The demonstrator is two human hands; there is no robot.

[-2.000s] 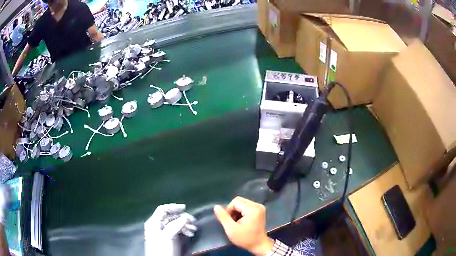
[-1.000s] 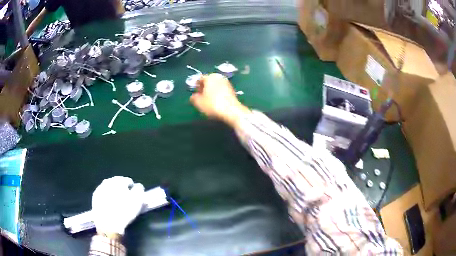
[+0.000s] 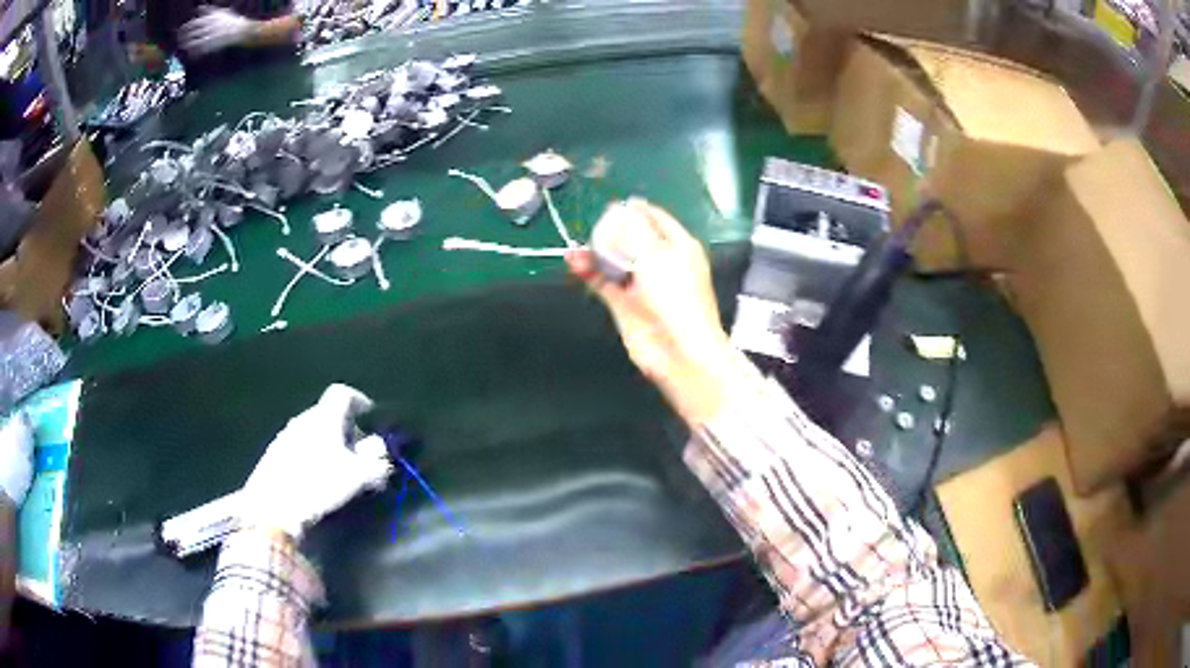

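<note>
My right hand [image 3: 659,281], bare, holds a round wired unit [image 3: 619,240] above the belt, its white lead [image 3: 509,248] trailing left. My left hand [image 3: 313,463], in a white glove, is on a handle body [image 3: 202,525] at the lower left of the belt. The glove hides the middle of the handle body. Blue wires [image 3: 415,485] hang from its right, dark end. Two loose round units [image 3: 519,198] lie beyond my right hand, and several more lie left of them.
A heap of round units [image 3: 281,163] lies at the back left. The screw feeder [image 3: 816,215], the electric screwdriver [image 3: 855,300], small white rings [image 3: 904,420], cartons [image 3: 972,144] and a phone [image 3: 1051,542] are on the right. Another person's gloved hand [image 3: 219,29] shows at the upper left.
My left hand came to hold the handle body, and its fingers have since spread a little. My right hand reached to the loose units, took one and has drawn it back toward me.
</note>
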